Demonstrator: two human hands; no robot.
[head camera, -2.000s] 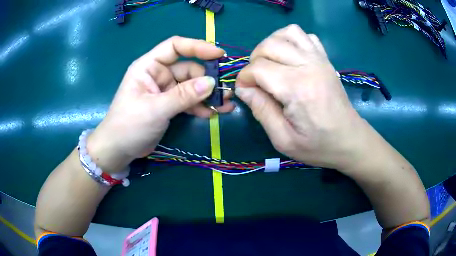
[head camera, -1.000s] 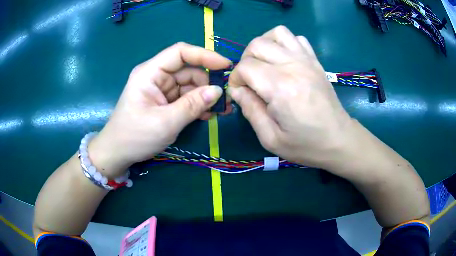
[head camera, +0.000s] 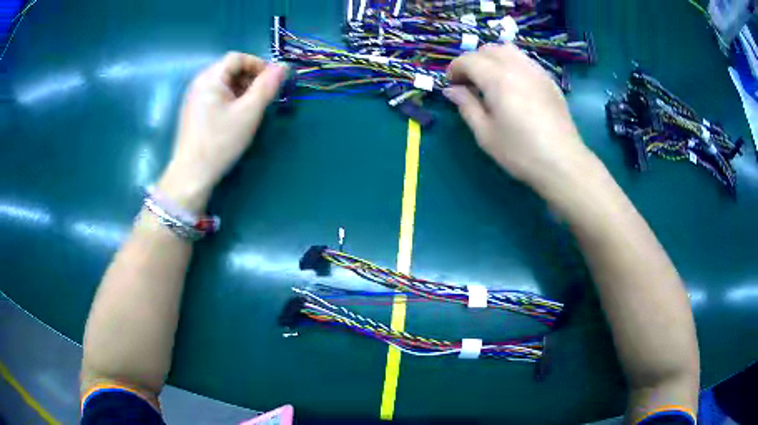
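Note:
Several wire harnesses with black connectors and white labels lie across the far side of the table. My left hand (head camera: 223, 116) is at the left end of the nearest one, thumb and forefinger closed at its dark connector (head camera: 287, 93). My right hand (head camera: 517, 112) pinches the same wire harness (head camera: 366, 76) to the right of its white label (head camera: 422, 81); the fingers hide its right end. Two more harnesses lie near me, an upper one (head camera: 432, 287) and a lower one (head camera: 415, 341), each with a black connector at its left end and a white label.
The harness pile (head camera: 499, 33) is at the far edge, and a darker side pile (head camera: 677, 133) at the far right. Yellow tape (head camera: 407, 199) runs away from me. Small loose pieces lie near the two close harnesses. A pink-edged card (head camera: 270, 417) shows at the near edge.
Both hands have moved away from me to the far side. The harness they worked on is no longer between them here; two harnesses now lie near me. The view has shifted, showing more of the pile.

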